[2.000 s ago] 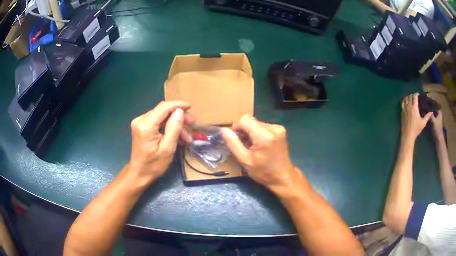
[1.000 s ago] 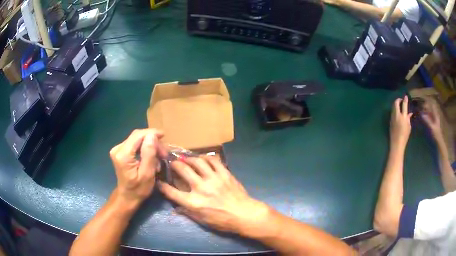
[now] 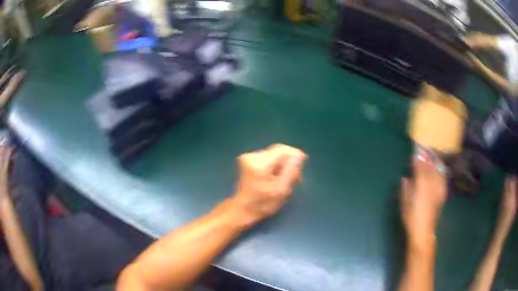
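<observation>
The frame is strongly blurred. The open product box shows its raised brown lid at the right. My right hand is at the front of this box and covers most of its inside. A small clear bag with a red bit shows at its fingertips; whether the fingers grip it or the box, I cannot tell. My left hand is above the middle of the green table, away from the box, with its fingers curled. I cannot tell whether it holds anything.
Stacked black boxes lie at the left. A large black unit stands at the back right. A dark open box is right of the brown lid. Other people's arms show at both sides.
The view has turned left. The open box has moved right across the table, close to the dark open box, with my right hand at it. My left hand has left the box.
</observation>
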